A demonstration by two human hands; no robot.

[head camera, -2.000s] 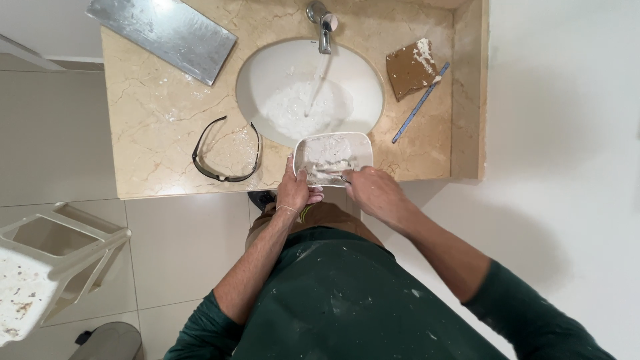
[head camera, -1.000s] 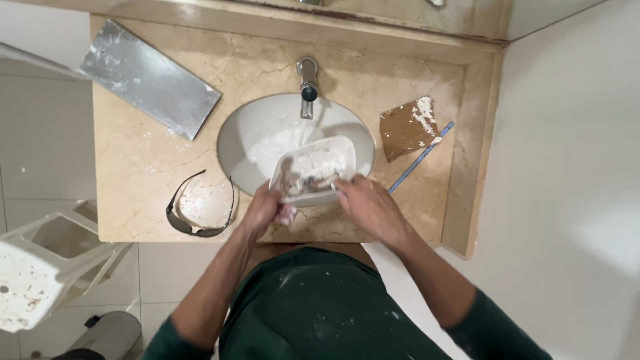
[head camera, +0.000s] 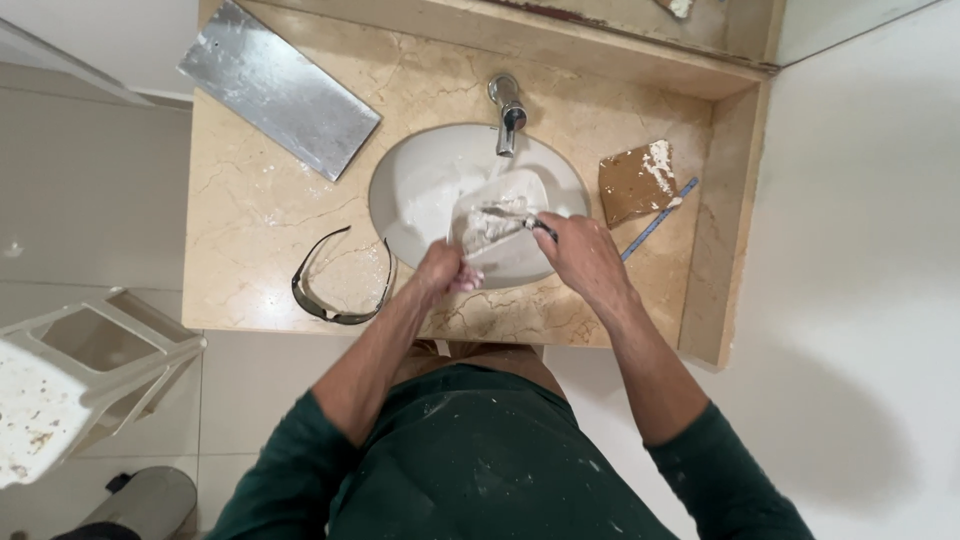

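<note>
A white plastic tub [head camera: 525, 187] is tilted over the oval sink basin [head camera: 420, 180], under the chrome faucet [head camera: 508, 112], with water running down beside or into it. My left hand [head camera: 448, 270] grips the tub by its near left corner. In my right hand [head camera: 574, 244] is a small dark-handled tool [head camera: 541, 226], perhaps a putty knife, whose metal end lies in the wet white paste [head camera: 487, 225] inside the tub. The exact shape of its blade is blurred.
On the marble countertop [head camera: 247, 195] lie a flat metal sheet [head camera: 281, 86] at back left, safety glasses [head camera: 322, 307] at front left, and a brown paste-smeared slab [head camera: 637, 180] beside a blue strip [head camera: 660, 220]. A white plastic stool [head camera: 45, 397] and a pedal bin [head camera: 146, 499] stand on the floor.
Both hands have carried the tub from the sink's front edge farther over the basin, toward the faucet. The view has shifted, showing more of the counter's back edge.
</note>
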